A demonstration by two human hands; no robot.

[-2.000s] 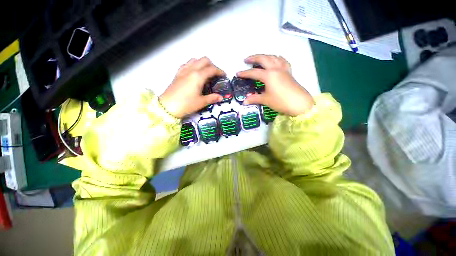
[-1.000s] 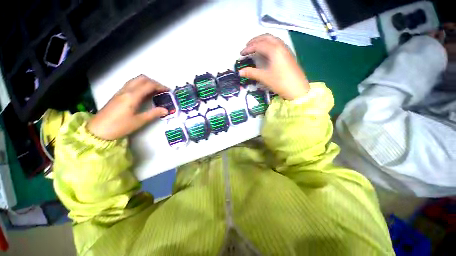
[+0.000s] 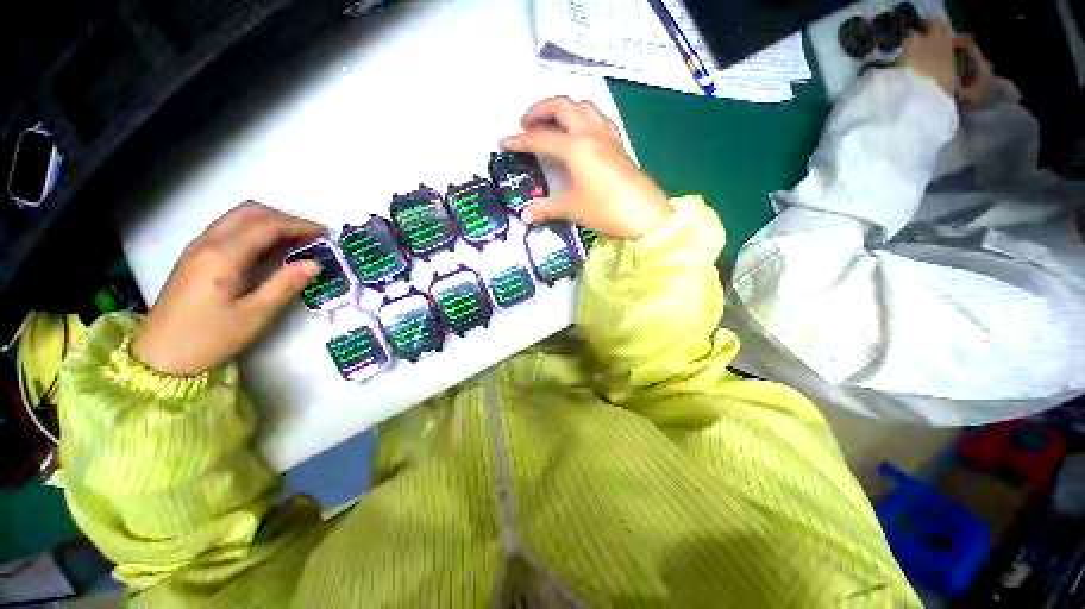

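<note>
Several strapless smartwatches lie in two rows on a white pad point(image 3: 393, 113). Most screens show green text lines, such as the middle watch point(image 3: 420, 221) of the far row. My left hand point(image 3: 226, 292) grips the sides of the leftmost far-row watch point(image 3: 319, 281), its thumb on the screen. My right hand point(image 3: 589, 167) has its thumb and fingers around the rightmost far-row watch point(image 3: 516, 182), whose dark screen shows a small red spot. The near row, including a light-cased watch point(image 3: 356, 346), is untouched. Its right end is partly hidden by my right sleeve.
A black foam tray point(image 3: 155, 71) with a pale watch point(image 3: 35, 165) spans the upper left. Printed sheets point(image 3: 607, 42) and a pen point(image 3: 684, 45) lie beyond the pad on the green mat point(image 3: 702, 149). A neighbour's white sleeve point(image 3: 880, 238) is at right, hands on dark watches.
The view has shifted, so the scene sits further left. The leftmost and rightmost far-row screens have changed, the left one now with green lines, the right one dark with red. Both hands remain at the row's ends.
</note>
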